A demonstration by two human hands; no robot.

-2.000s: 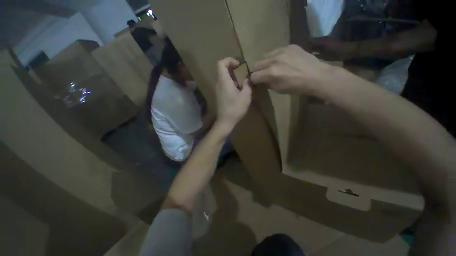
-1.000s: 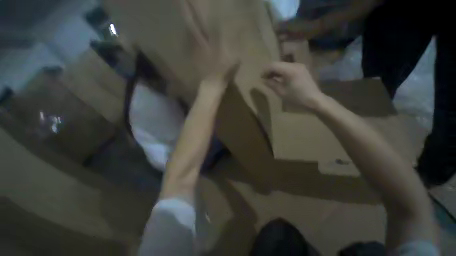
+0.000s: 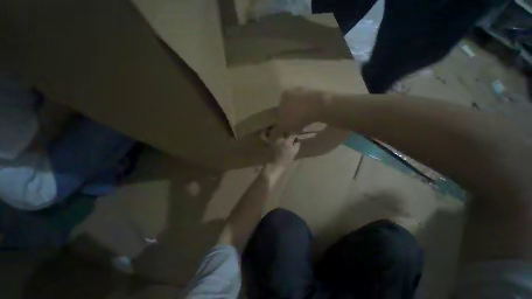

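A large brown L-shaped carton (image 3: 192, 73) stands in front of me, its tall back at the upper left and its lower front section at the centre. My left hand (image 3: 282, 153) is at the lower section's front edge, its fingertips by the tuck tab (image 3: 305, 135). My right hand (image 3: 300, 110) is just above it, its fingers bent down over the same edge. Both hands are bare. Blur and the overlap of the hands hide what the fingers grip. A raised carton flap (image 3: 286, 38) is behind the lower section.
A seated person's pale clothing (image 3: 26, 181) shows at the left edge. Another person's dark trouser leg (image 3: 408, 44) is behind the carton at the upper right. Cardboard sheets (image 3: 373, 204) cover the floor, with a green strip (image 3: 373, 149) at the right. My knees are at the bottom.
My view has turned downward and right. Both hands have moved from the tall section's upper edge down to the tab at the lower section's front edge.
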